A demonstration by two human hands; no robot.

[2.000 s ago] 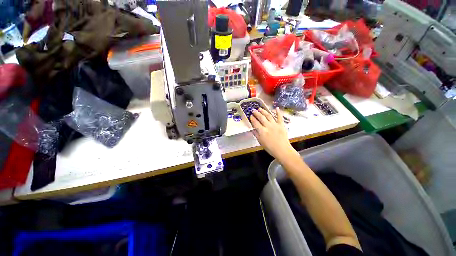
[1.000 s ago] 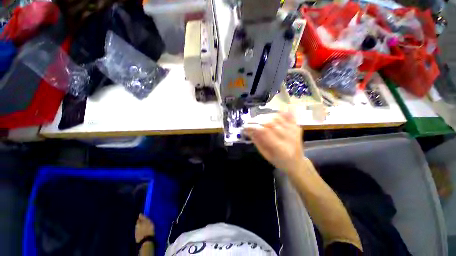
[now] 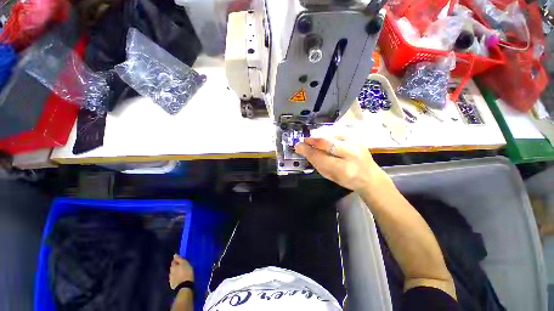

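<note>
The grey-white button-sewing machine head (image 3: 322, 67), with an orange warning triangle, stands over the white table. The small metal button clamp (image 3: 291, 163) is below it at the table edge. My right hand (image 3: 343, 161) is at the clamp, thumb and forefinger pinched on what looks like a small shiny button (image 3: 296, 142), mostly hidden by the fingertips. My left hand (image 3: 180, 271) is low, at the right rim of the blue crate (image 3: 121, 203), fingers curled; whether it grips anything is unclear. Dark garments (image 3: 115, 261) lie in the crate.
A pale tray of dark, shiny buttons (image 3: 393, 115) is right of the machine, with a red basket (image 3: 419, 54) behind. A grey bin (image 3: 510, 200) with dark cloth stands right. A clear plastic bag (image 3: 161, 79) and dark flat rectangle (image 3: 90, 130) lie left.
My right hand has moved left from the button tray to the clamp, its fingertips now closer in. The view has tilted down, bringing my left hand and more of the blue crate in.
</note>
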